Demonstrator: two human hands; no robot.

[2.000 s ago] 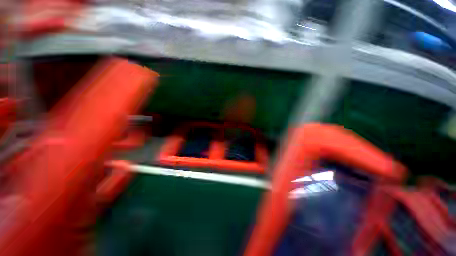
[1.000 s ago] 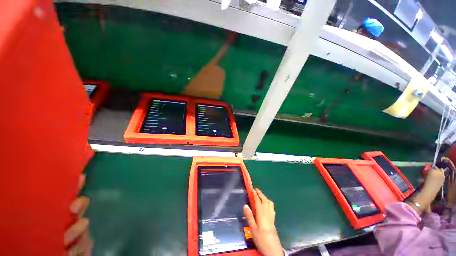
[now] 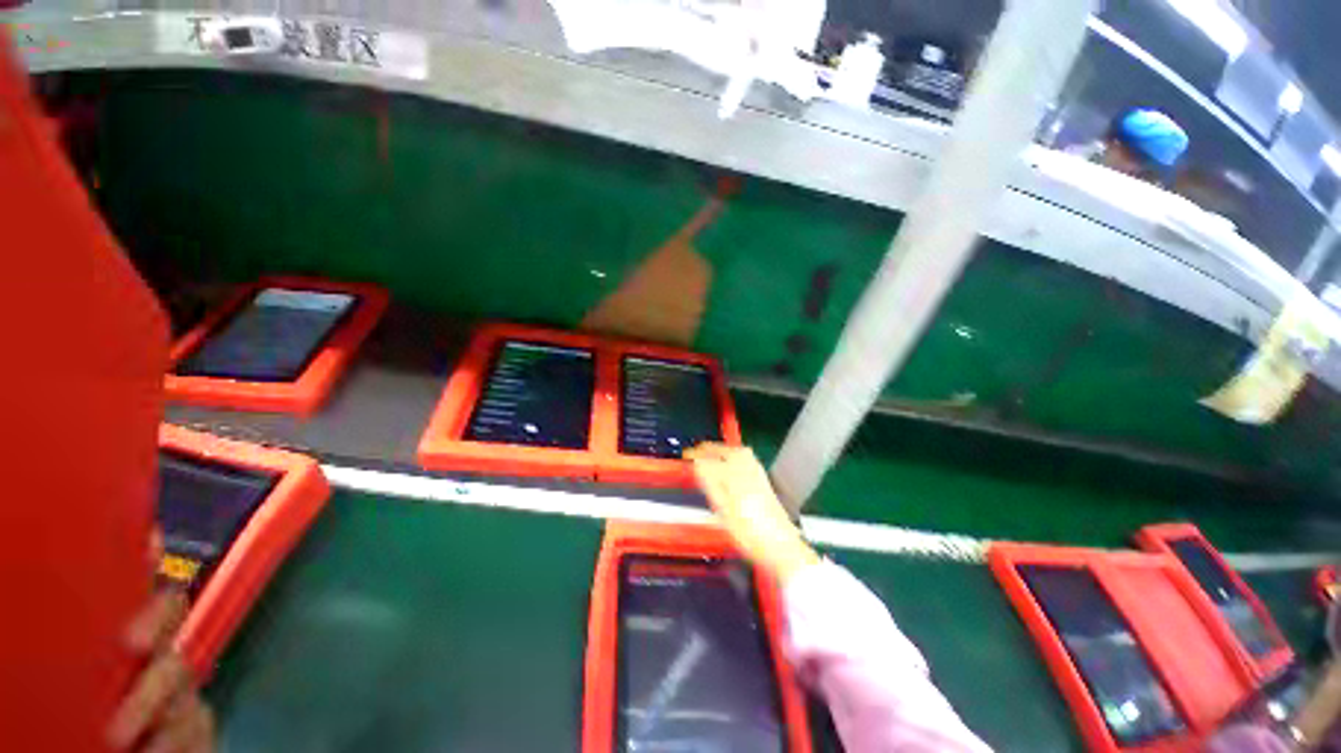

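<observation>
A large red frame stands up close at the left edge, cutting off the view. Fingers of my left hand wrap around its lower right edge. My right hand, in a pink sleeve, reaches to the ledge; its fingers are at the lower right corner of a red double frame. Two tablets in it show dark screens with lines of small text. Whether the fingers grip the frame is not clear. A framed tablet lies on the green belt below, partly behind my right forearm.
Another framed tablet lies on the ledge at left; one more is on the belt below it. A slanted grey post stands near my right hand. At right, a red frame with two tablets lies beside a neighbour's arm. A blue-capped person is beyond.
My right hand has moved from the tablet on the belt up to the double frame on the ledge. The view has shifted, showing more tablets at left. My left hand still holds the large red frame.
</observation>
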